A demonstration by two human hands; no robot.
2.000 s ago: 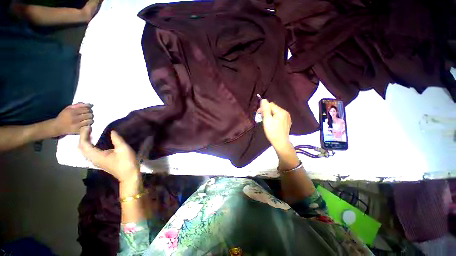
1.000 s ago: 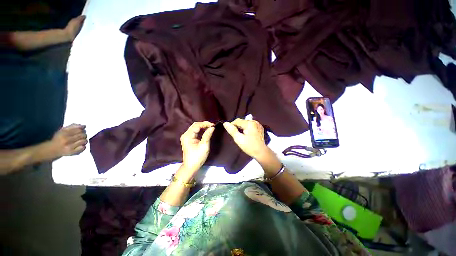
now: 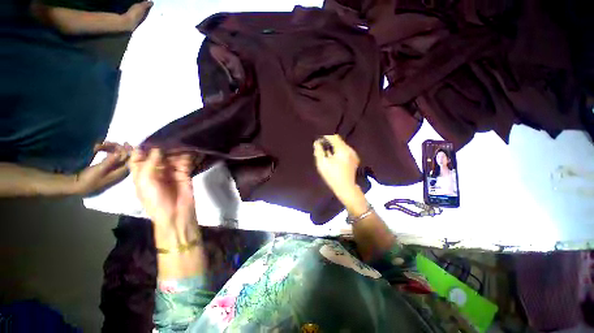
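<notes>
A dark maroon garment (image 3: 293, 123) lies spread on the white table, one narrow part stretched out to the left. My left hand (image 3: 164, 179) is blurred at the end of that left part, with its fingertips on the cloth edge; whether it grips the cloth is not clear. My right hand (image 3: 337, 162) is over the lower middle of the garment, fingers curled around a small dark tool, likely thread snips (image 3: 326, 146), mostly hidden in the fingers.
A pile of maroon garments (image 3: 475, 65) covers the far right. A smartphone (image 3: 441, 173) with a strap (image 3: 412, 208) lies right of the garment. Another person's hand (image 3: 104, 170) is beside my left hand. A green box (image 3: 456, 296) is below the table edge (image 3: 495, 246).
My left hand has moved from the garment's lower middle to its left end, and the left part of the cloth is lifted and folded. My right hand has drawn apart from it.
</notes>
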